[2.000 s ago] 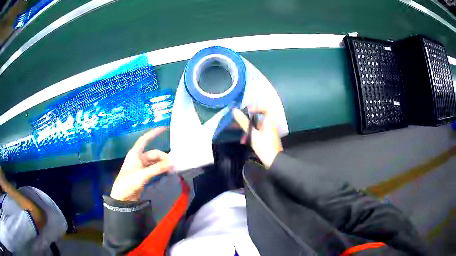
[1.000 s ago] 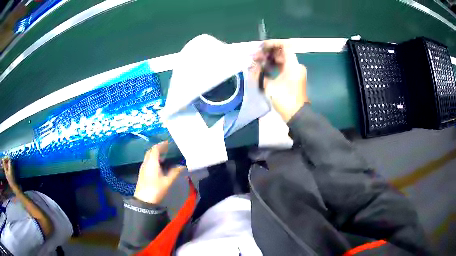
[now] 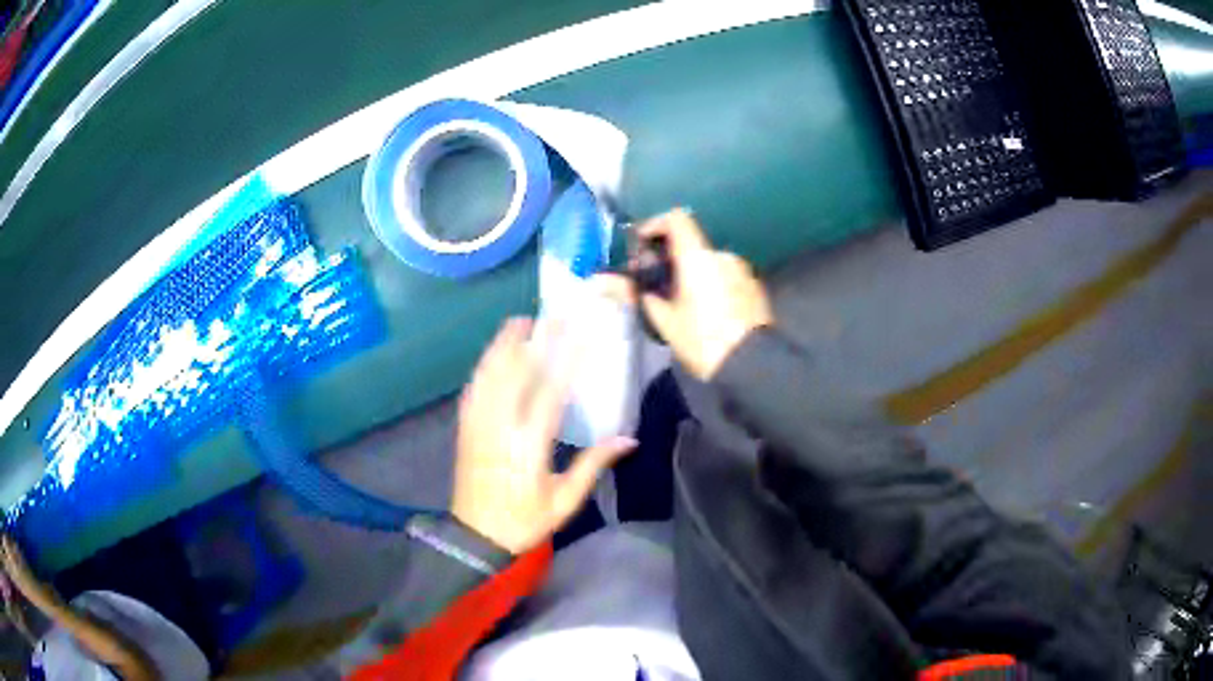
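The blue sticker roll point(image 3: 389, 186) with its pale core lies flat on the green surface. Its blue film point(image 3: 575, 229) runs off to the right, and white backing paper point(image 3: 592, 359) hangs toward my lap. My left hand point(image 3: 512, 432) is at the left side of the paper, thumb and fingers spread; whether it grips the paper is unclear. My right hand point(image 3: 702, 295) is closed around the black handles of the scissors point(image 3: 652, 266) beside the film; the blades are blurred. Shiny blue cut strips point(image 3: 200, 346) lie left of the roll.
Black component trays point(image 3: 951, 120) stand at the upper right. White lengthwise strips point(image 3: 333, 127) cross the green surface. A blue film band point(image 3: 299, 466) hangs over the edge toward my left sleeve. A person's arm point(image 3: 67, 619) is at the lower left. Grey floor with yellow lines shows right.
The view has shifted. The white paper no longer covers the roll and now hangs below it. My right hand has come down with the scissors, and my left hand has moved to the paper.
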